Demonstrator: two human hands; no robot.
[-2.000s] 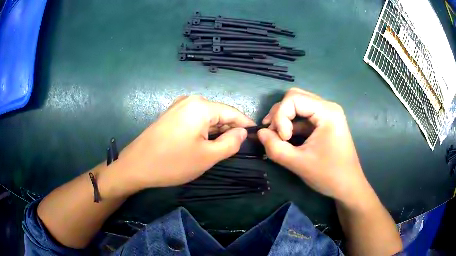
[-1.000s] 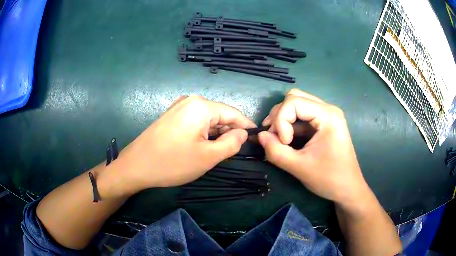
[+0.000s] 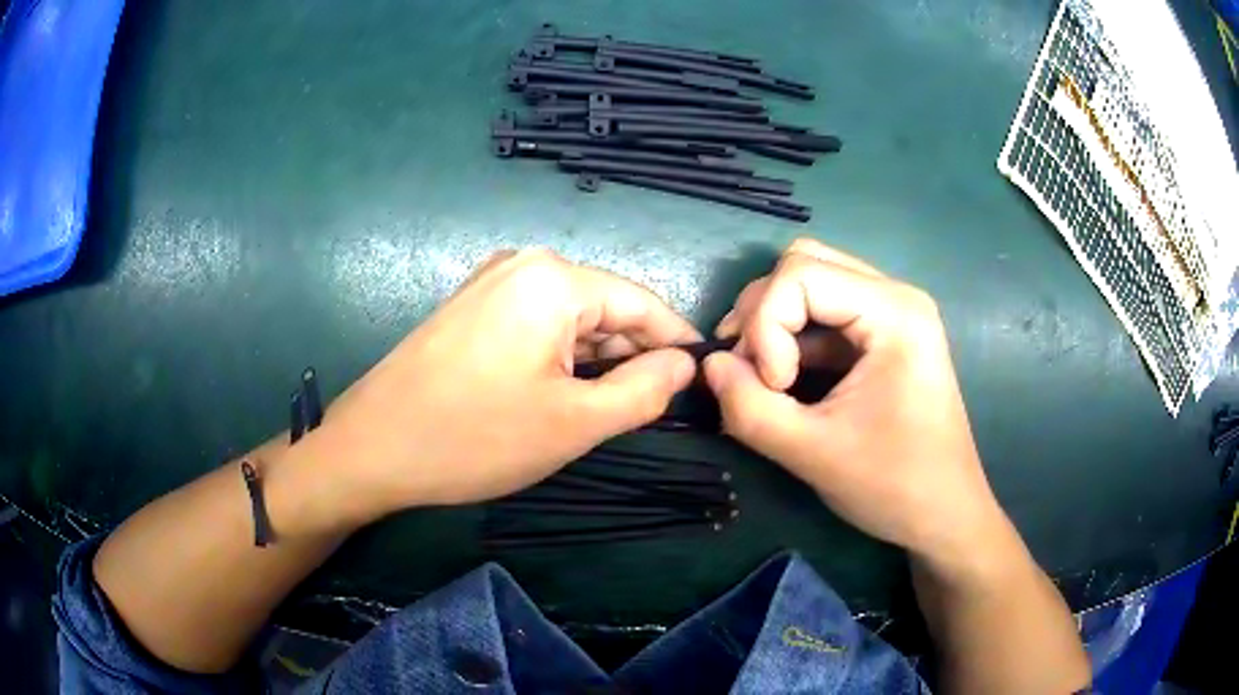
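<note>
My left hand [image 3: 544, 373] pinches a slim black rod [image 3: 607, 364] between thumb and fingers, near the middle of the view. My right hand [image 3: 829, 367] pinches the same dark piece at its right end, with its fingertips almost touching the left ones. The tip between them is mostly hidden. Below the hands lies a pile of thin black rods [image 3: 612, 505] with small pale spots at their right ends. Beyond the hands lies a loose pile of black rods with flat, holed heads [image 3: 666, 122]. Several short black strips [image 3: 256, 505] are on and beside my left wrist.
A blue tray [image 3: 48, 149] is at the upper left. A white ladder-like sheet [image 3: 1094, 177] with a brown-orange strip lies at the right. Small black pieces [image 3: 1227, 432] are at the right edge. The dark green mat [image 3: 272, 163] ends near my blue denim clothing.
My left thumb and fingertips have moved slightly right, closing the small gap to my right fingertips. My right hand has hardly moved.
</note>
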